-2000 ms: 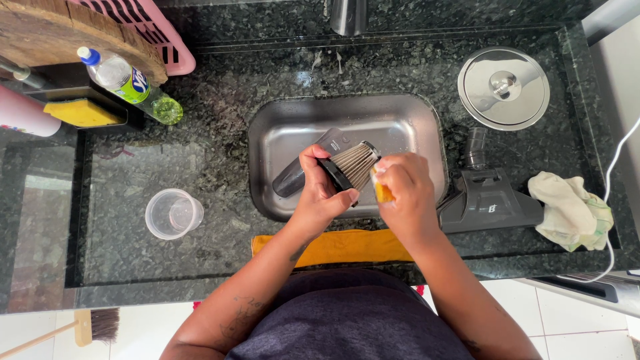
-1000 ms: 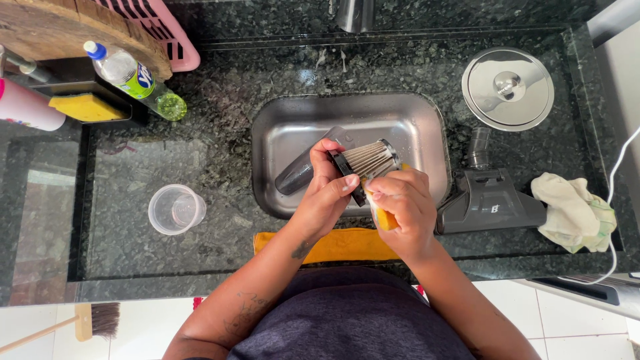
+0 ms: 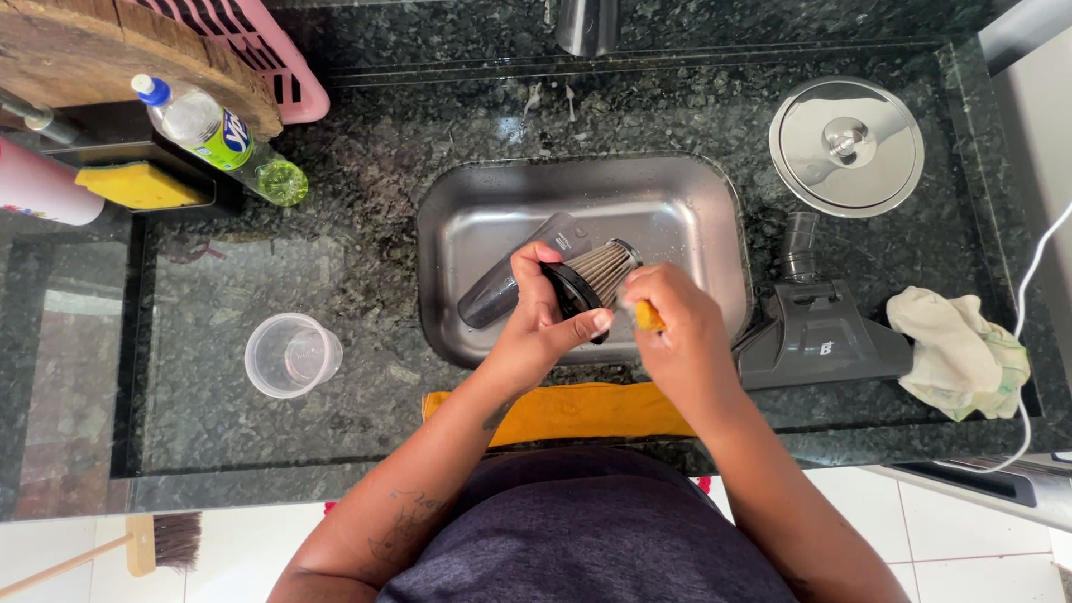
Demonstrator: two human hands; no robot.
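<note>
My left hand [image 3: 548, 314] grips the black rim of a pleated vacuum-cleaner filter [image 3: 605, 272] above the stainless steel sink [image 3: 695, 218]. My right hand [image 3: 674, 322] is closed on a small yellow-orange object [image 3: 647, 316], close against the filter's narrow end; most of that object is hidden by the fingers, so its kind cannot be told. Under the filter, a dark translucent plastic container [image 3: 494, 293] lies tilted in the basin. Along the sink's front edge a folded orange cloth [image 3: 578, 412] is laid on the counter, partly behind my forearms.
Right of the sink are a grey vacuum floor nozzle [image 3: 825, 339], a crumpled cloth [image 3: 955, 352], a white cord [image 3: 1028, 293] and a round metal lid [image 3: 846, 146]. Leftward stand a clear plastic cup [image 3: 293, 356], a detergent bottle [image 3: 222, 138] and a yellow sponge [image 3: 141, 185]. The faucet [image 3: 588, 25] is behind the basin.
My right hand has shifted slightly about the filter's narrow end, with the yellow-orange object still in it. My left hand keeps hold of the filter, whose tilt has varied a little.
</note>
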